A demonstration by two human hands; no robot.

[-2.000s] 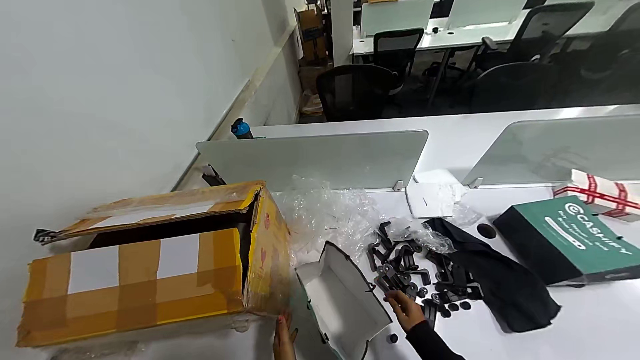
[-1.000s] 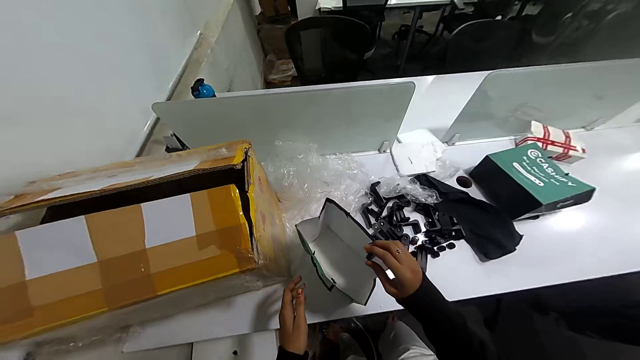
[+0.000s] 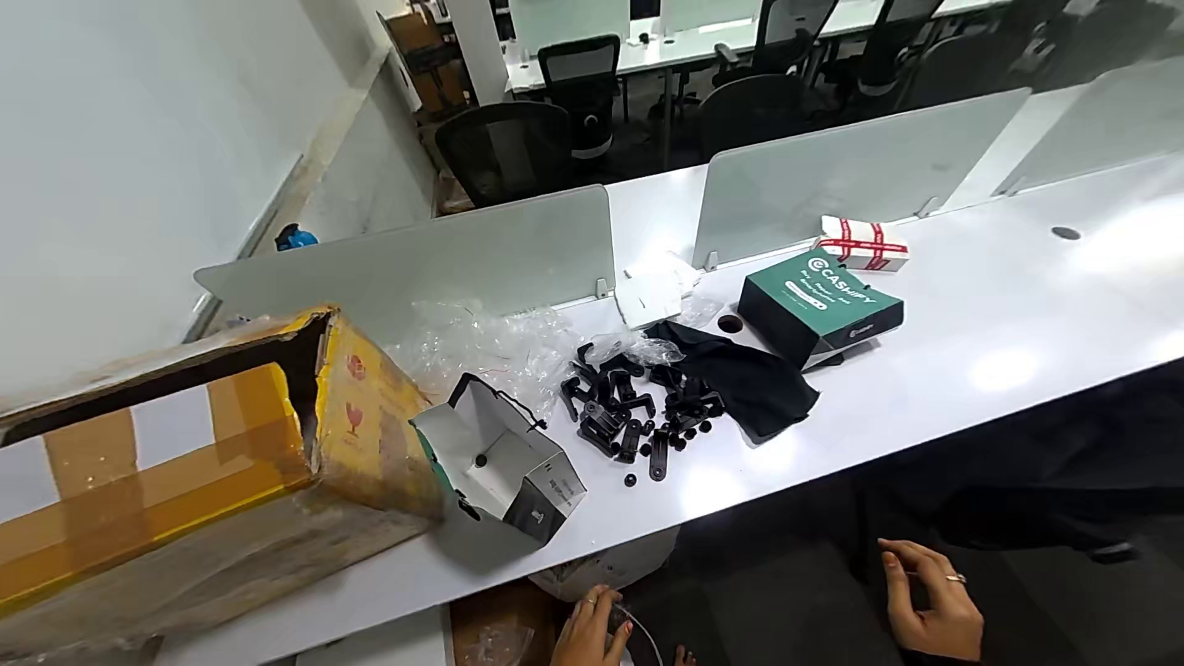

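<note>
My left hand is low in the head view, below the desk's front edge, near a white cable; whether it grips anything is unclear. My right hand, with a ring, hangs over the dark floor, fingers curved and apart, holding nothing. On the desk an open paper bag, white inside, lies on its side with a small black part in it. Right of it is a pile of black plastic parts beside a black cloth. A green and black bag lies further right.
A large taped cardboard box stands on the left of the desk. Clear plastic wrap lies behind the open bag. Frosted glass dividers run along the desk's back. A white package with red tape is near them. Office chairs stand beyond.
Both hands have left the open paper bag, which they were at one second ago, and are now off the desk's front edge. The bag stays on the desk. The view has shifted.
</note>
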